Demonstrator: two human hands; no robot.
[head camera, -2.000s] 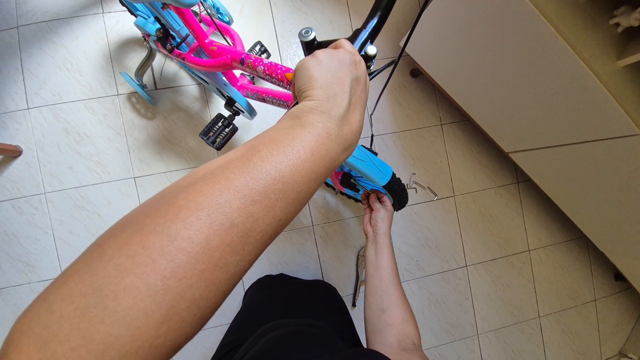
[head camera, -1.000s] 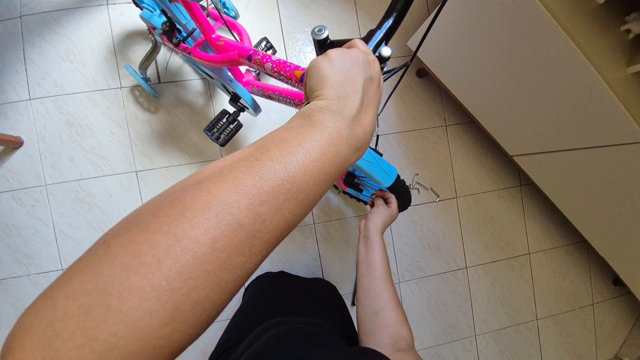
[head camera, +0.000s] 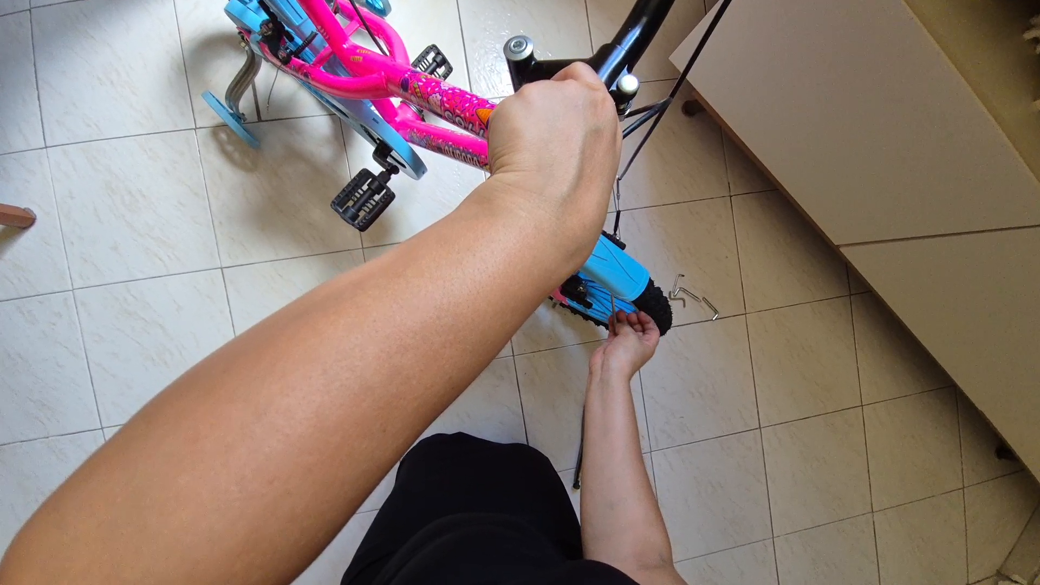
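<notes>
A child's bicycle with a pink frame (head camera: 443, 101) stands with its front wheel toward me. My left hand (head camera: 556, 134) is closed around its front end at the black handlebar stem (head camera: 548, 71); the fingers are mostly hidden beneath. Low down, my right hand (head camera: 627, 337) is beside the front tyre (head camera: 655, 307), below the blue front mudguard (head camera: 621, 268). A thin metal rod (head camera: 613, 307), perhaps a hex key, sticks up from its fingertips. Several loose hex keys (head camera: 700, 299) lie on the floor past the tyre. A dark-ended tool (head camera: 578, 463) is largely hidden by my right forearm.
Pale cabinet fronts (head camera: 877, 130) run diagonally along the right side. The bicycle's black pedal (head camera: 363, 199) and blue training wheel (head camera: 231, 119) stick out at the upper left. A brown wooden leg (head camera: 15, 216) is at the left edge, on the tiled floor (head camera: 138, 341).
My right forearm has shifted so that it covers most of the tool on the floor, which showed more fully two seconds ago. My left hand keeps its hold on the bicycle's front end.
</notes>
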